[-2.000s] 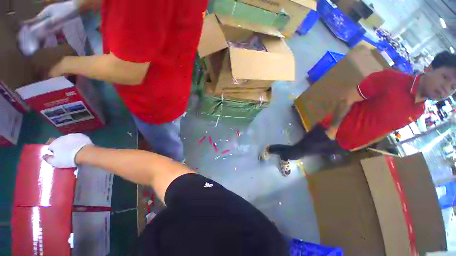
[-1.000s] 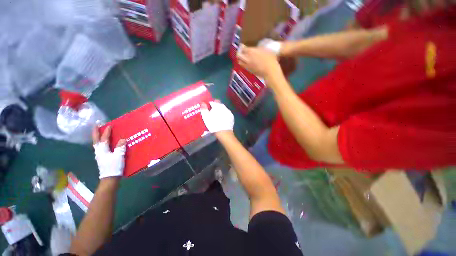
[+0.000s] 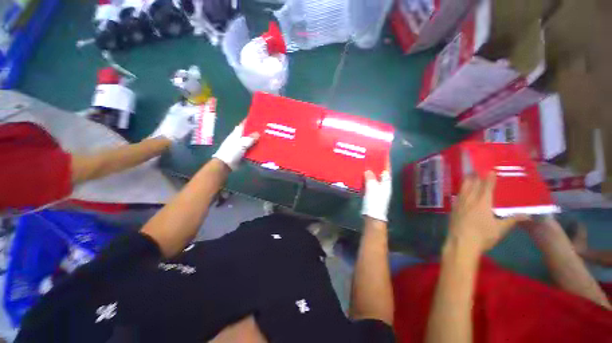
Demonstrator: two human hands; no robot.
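Note:
Two closed red retail boxes [image 3: 315,142] with white lettering lie side by side on the green bench in front of me, touching each other. My left hand [image 3: 235,146], in a white glove with bare fingertips, grips the left end of the pair. My right hand [image 3: 377,194], gloved the same way, presses on the right end, near its front corner. The pair is held between my two hands. The boxes' undersides are hidden.
At right a person's hands [image 3: 478,214] hold another red box [image 3: 513,174], near open retail boxes [image 3: 463,80]. At left a gloved hand [image 3: 178,122] is by a label sheet [image 3: 204,122]. Bagged products [image 3: 264,61] and clear cushioning [image 3: 315,23] lie behind. A blue crate [image 3: 57,244] is lower left.
My view has turned leftward along the bench. Both hands still hold the pair of boxes, which now tilts the other way in view. The neighbour at right now handles a closed red box top.

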